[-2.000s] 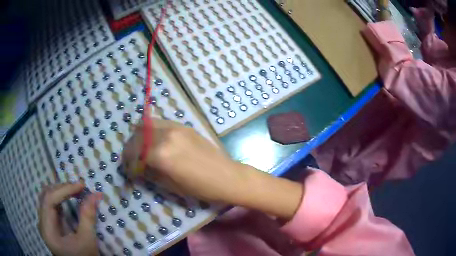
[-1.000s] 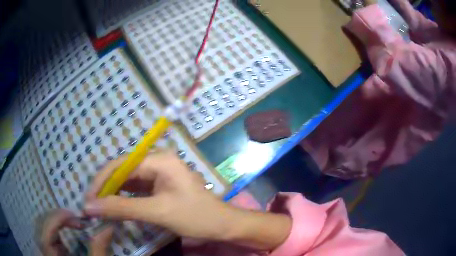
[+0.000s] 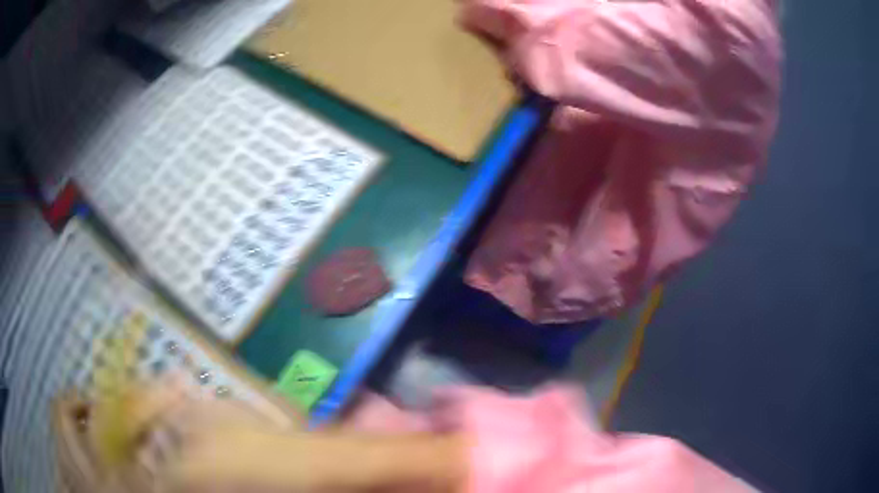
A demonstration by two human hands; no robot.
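My right hand (image 3: 183, 438) is at the lower left, strongly blurred, over a white board with rows of small round parts (image 3: 58, 318). The thick yellow pen-like tool (image 3: 118, 409) is a blurred streak at its fingers, held in the hand; its tip and wire cannot be made out. I cannot make out my left hand. A second white board (image 3: 164, 197) lies beyond, with tan rows and dark shiny parts along its near end.
A reddish-brown pad (image 3: 349, 281) and green label (image 3: 306, 378) lie near the blue-taped edge (image 3: 439, 260). A plain brown board (image 3: 395, 67) lies at the back. Another person's pink coat (image 3: 655, 87) is alongside. A yellow floor line (image 3: 631, 356) shows at right.
The view has swung right, so boards and pad appear further left. My right hand is lower left and blurred; the yellow tool shows less clearly. My left hand no longer shows.
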